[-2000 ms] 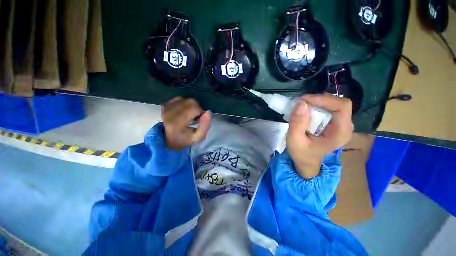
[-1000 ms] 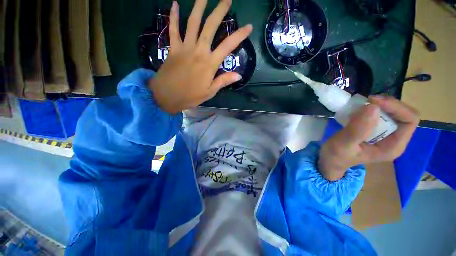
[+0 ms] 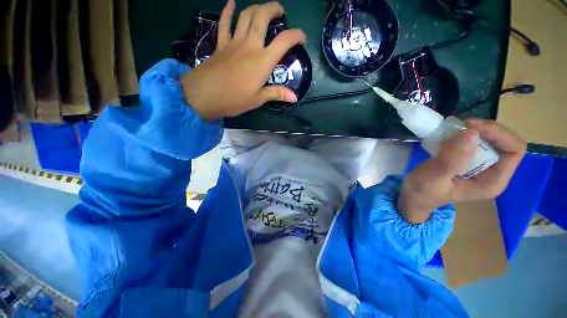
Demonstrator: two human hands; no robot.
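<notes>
My left hand (image 3: 239, 71) reaches over an open black earcup housing (image 3: 299, 71), fingers apart and curved, the thumb by its right rim. It partly hides this housing and another at its left; whether it touches them is unclear. My right hand (image 3: 463, 164) is closed around a white glue bottle (image 3: 444, 133), held tilted with its thin nozzle pointing up and left. The nozzle tip is near the lower rim of a third housing (image 3: 339, 56), contact unclear. A fourth housing (image 3: 444, 90) lies behind the nozzle. Silver-white speaker centres and fine red wires show inside the housings.
The housings lie on a green bench mat (image 3: 168, 18). Upright cardboard dividers (image 3: 62, 56) stand at left. Black microphone booms cross the mat, two bulb tips (image 3: 527, 89) reaching the tan surface (image 3: 541, 118) at right. Blue bins (image 3: 56, 146) and a cardboard piece (image 3: 475, 248) are below the bench edge.
My left hand has moved from below the bench edge up over the housings; its spread fingers have since curved. My right hand has moved right with the bottle. The view has shifted slightly.
</notes>
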